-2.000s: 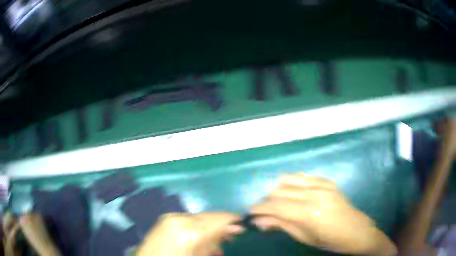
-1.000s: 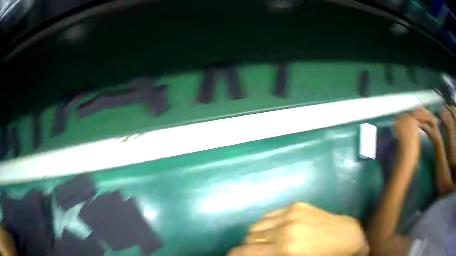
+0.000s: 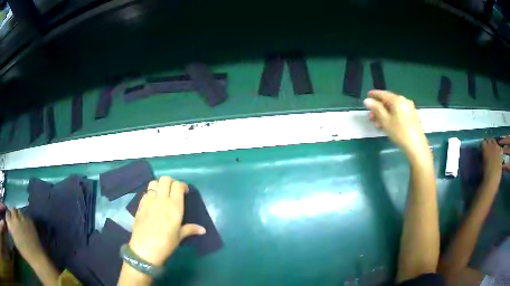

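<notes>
My left hand (image 3: 159, 220), with a ring and a dark wristband, lies palm down over dark cut pieces (image 3: 202, 223) at the left. Its thumb is spread; no grip on a piece shows. My right hand (image 3: 391, 114) is over the white edge rail (image 3: 251, 132), fingers loosely curled, with nothing visible in it. Just beyond its fingertips a dark folded strip (image 3: 377, 74) lies on the green conveyor belt (image 3: 324, 84). Whether the fingers touch it is unclear.
More dark strips lie along the belt, some crossed (image 3: 209, 85). A stack of dark pieces (image 3: 64, 215) is at the left near another person's hand (image 3: 25, 232). A white block (image 3: 453, 157) stands right, beside another person's arm (image 3: 475, 215). A dark overhead frame spans the top.
My left hand has come into view over the cut pieces. My right hand has moved up and right to the rail. A strip now lies by its fingertips on the belt. The view has shifted left.
</notes>
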